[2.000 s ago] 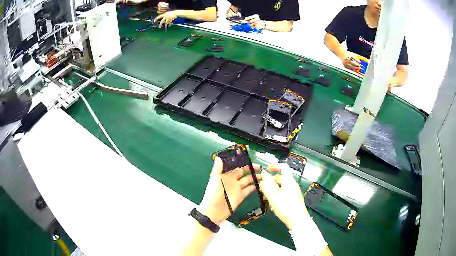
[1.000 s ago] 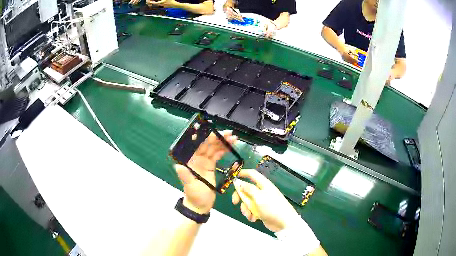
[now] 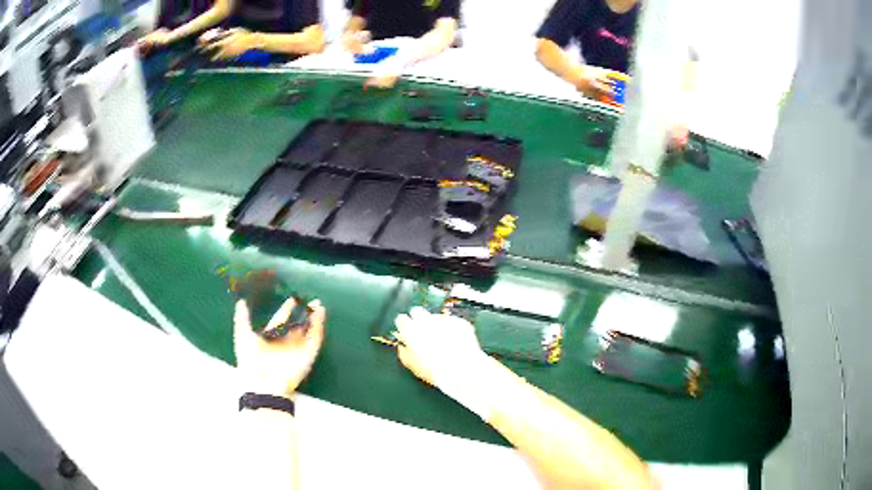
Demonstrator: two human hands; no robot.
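My left hand (image 3: 277,352), with a black wristband, is over the green belt (image 3: 335,383) at lower left. Its fingers are curled on a dark, blurred module (image 3: 258,283) with orange bits at its far end. My right hand (image 3: 438,346) is at lower centre, back upward. A thin dark edge and an orange bit show beside its fingertips; its grip is hidden and blurred. A flat see-through module (image 3: 516,335) with a black edge lies just right of that hand. Another similar module (image 3: 652,364) lies further right.
A black compartment tray (image 3: 354,206) lies beyond my hands, with modules (image 3: 468,206) at its right end. A white post (image 3: 636,144) stands beside a grey film pile (image 3: 660,215). Several people (image 3: 593,43) work opposite. A white board (image 3: 124,383) lines the near edge; a grey cabinet (image 3: 832,239) stands right.
The view has shifted, moving the tray leftward. My hands were together on one module and are now apart, the left one further left. The right hand is beside the belt modules.
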